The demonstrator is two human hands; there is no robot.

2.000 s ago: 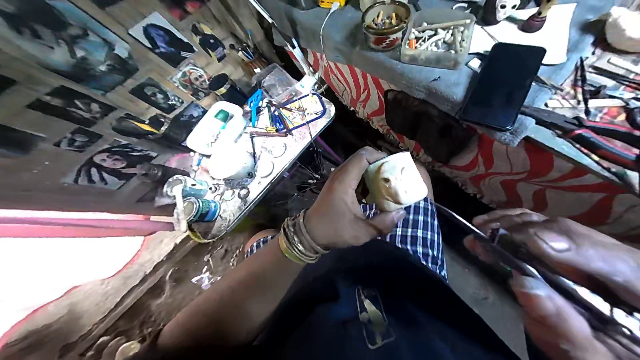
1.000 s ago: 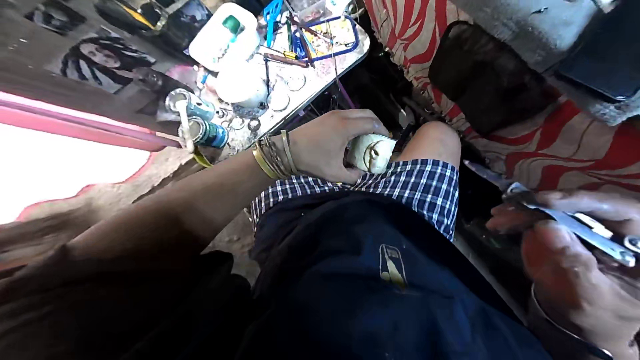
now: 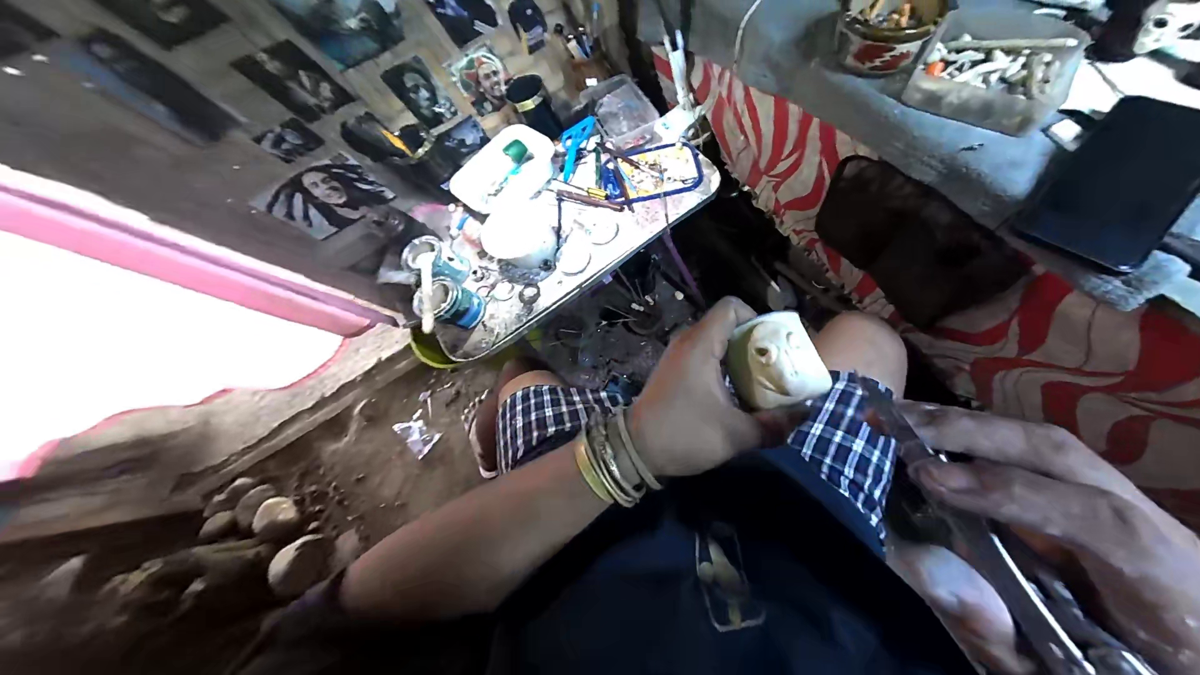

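In my left hand (image 3: 698, 403) is a pale carved block (image 3: 780, 361), its top face with rounded raised forms turned up toward me. The fingers wrap its far and left sides, above my lap in checked shorts. My right hand (image 3: 1022, 506), at the lower right, grips a metal tool (image 3: 1017, 586) that looks like a folding knife or multi-tool; blur hides its exact kind. The tool's narrow end points up and left, a short way right of the block. Bracelets circle my left wrist.
A small table (image 3: 600, 262) at upper left holds paint cans, a white container (image 3: 503, 167) and pens. On the grey bench at upper right lie a black phone (image 3: 1116, 183) and a plastic box (image 3: 998, 75) of pale pieces. Stones (image 3: 300, 564) lie on the dirt floor.
A second ago the block was turned differently in my left hand and more covered by its fingers; now its carved face shows more. The view has swung markedly.
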